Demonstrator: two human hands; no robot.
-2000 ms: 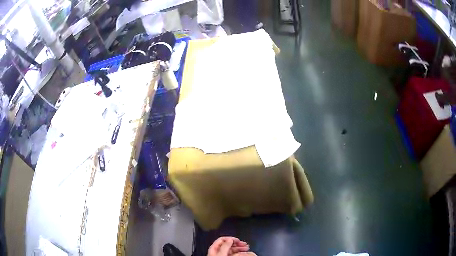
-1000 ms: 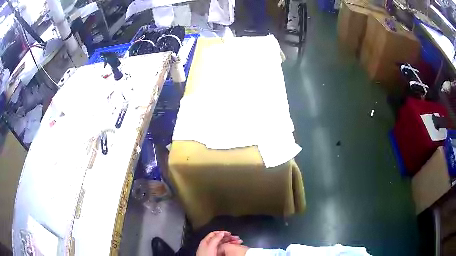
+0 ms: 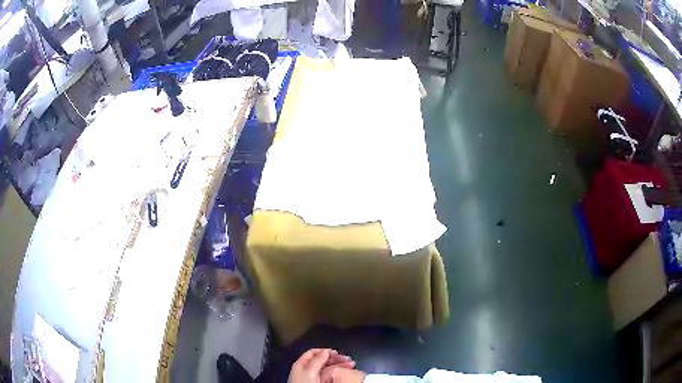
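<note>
My left hand [image 3: 307,366] and my right hand [image 3: 344,373] touch each other at the bottom edge, small and partly cut off. Their fingers are folded together and no item shows in them; the inner sides are hidden. A light blue sleeve reaches in from the right. In front of me a cream-white fabric piece [image 3: 344,142] lies flat over a mustard cloth [image 3: 344,277] on a stand, its near edge uneven. The hands are apart from the fabric, below the stand's near side.
At left is a white table [image 3: 71,254] with a black-headed spray bottle [image 3: 173,99], two small dark tools [image 3: 179,170] and papers [image 3: 58,351]. A blue crate [image 3: 149,77] stands behind it. Cartons [image 3: 587,86] and a red bin [image 3: 621,217] line the green floor at right.
The view has shifted, so the table and stand sit slightly differently in the picture. The hands stay together; more sleeve shows than two seconds ago.
</note>
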